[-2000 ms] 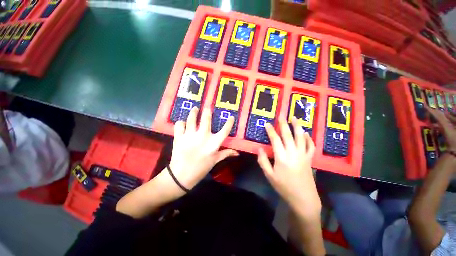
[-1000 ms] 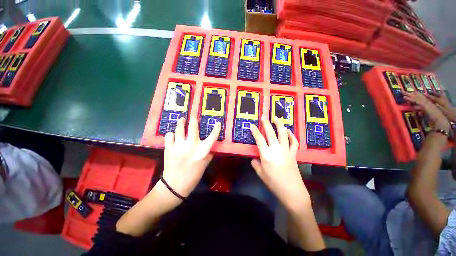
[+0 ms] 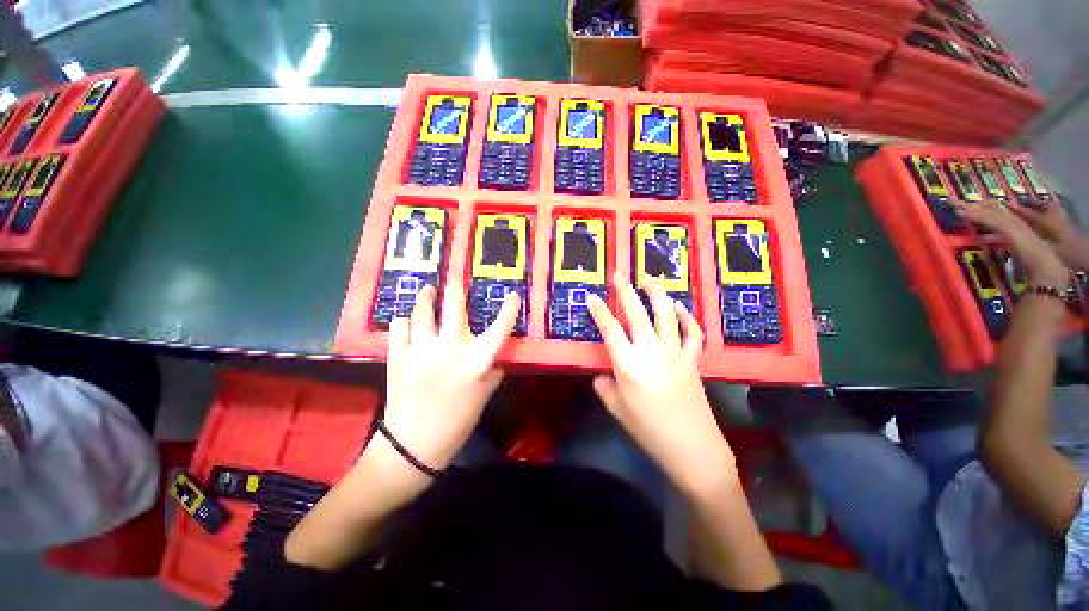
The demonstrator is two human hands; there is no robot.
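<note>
A red phone tray point(image 3: 585, 205) lies on the green bench in front of me, with keypad phones in two rows. Four phones of the far row, such as this phone point(image 3: 511, 141), show lit blue screens; the far-right one is dark. The near-row screens look dark or glare-white. My left hand point(image 3: 442, 376) is spread over the near edge, fingertips on the keypads of the two left near-row phones. My right hand point(image 3: 657, 376) is spread with fingertips on the third and fourth near-row phones. Neither hand grips anything. The near-right phone point(image 3: 749, 282) is uncovered.
Stacked trays point(image 3: 78, 179) with phones stand left. Tall red stacks point(image 3: 764, 54) and a parts box point(image 3: 607, 55) are behind. Small loose parts point(image 3: 812, 143) lie right of my tray. Another person's hands point(image 3: 1025, 245) work over the right tray point(image 3: 920, 257). A lower tray point(image 3: 281, 418) holds loose phones.
The view has shifted, so the tray appears further left and more level. My hands stay over the same near-row phones, with only slight finger movement. The other person's hands also moved slightly.
</note>
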